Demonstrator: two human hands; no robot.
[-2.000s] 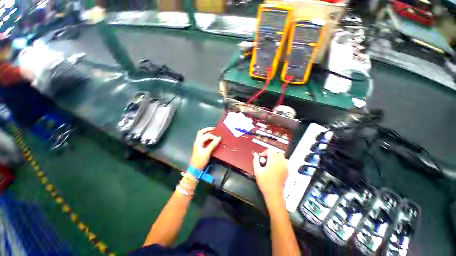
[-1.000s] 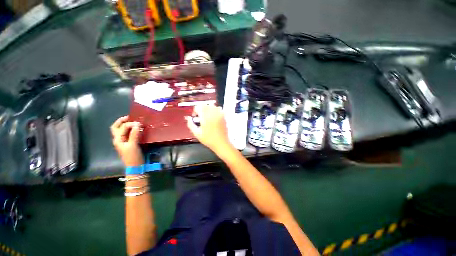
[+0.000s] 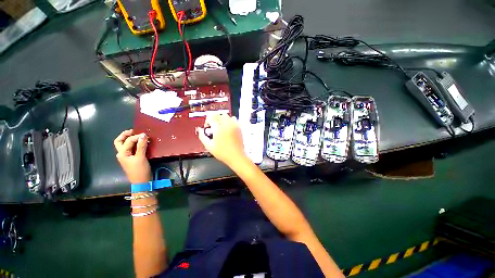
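The dark red test box panel [image 3: 171, 127] lies in front of me. My right hand [image 3: 221, 136] is closed around the black selector knob [image 3: 208, 131] at the panel's lower right. My left hand [image 3: 132, 152] rests at the panel's left edge, with thumb and fingers bent close together; whether they hold anything is hidden. A blue pen [image 3: 172, 109] lies on a white paper slip [image 3: 157, 103] on the panel. Several open units with circuit boards [image 3: 336, 130] stand in a row right of the white power strip [image 3: 251, 138], which has black plugs in it.
Two yellow multimeters [image 3: 140, 15] stand on the raised green shelf [image 3: 228, 30], with red leads [image 3: 154, 54] to the box. Black cords [image 3: 282, 89] bundle behind the units. Grey units [image 3: 65, 157] lie at the far left; two more [image 3: 455, 95] lie at the right.
The view has swung right and steadied, so the box shows further left. Both hands stay at the same places on the panel, the right one at the knob.
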